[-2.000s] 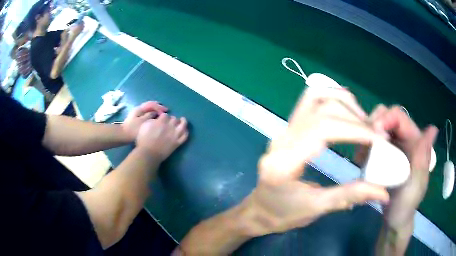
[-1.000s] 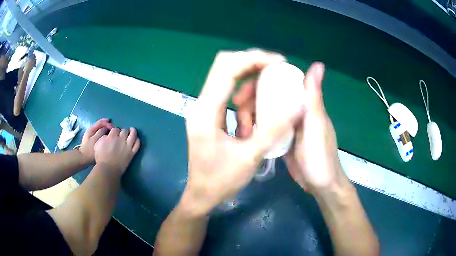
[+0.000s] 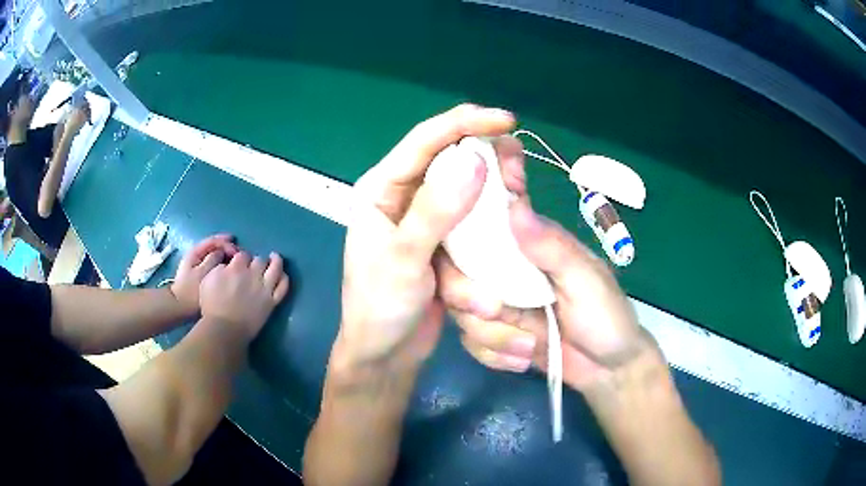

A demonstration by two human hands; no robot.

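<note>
A smooth white device (image 3: 498,237) is held between both hands above the bench, tilted, with its white lanyard (image 3: 555,380) hanging from the lower end. My left hand (image 3: 394,237) wraps its left side, with the thumb pressed on the upper part. My right hand (image 3: 579,304) holds the lower right side, with fingers under it. No brown or blue shows on this device. The hands hide its underside and part of its edges.
On the green conveyor belt (image 3: 332,104) lie a filled shell half (image 3: 605,226) beside a white shell cover (image 3: 610,180), another such pair, and a closed device (image 3: 855,308) at the right edge. A pale edge rail (image 3: 256,176) borders the bench. A person's clasped hands (image 3: 233,285) rest at left.
The device has turned between my hands, so its lanyard now hangs down in clear view. A filled half with its cover has come into view beside my hands. The view has shifted slightly.
</note>
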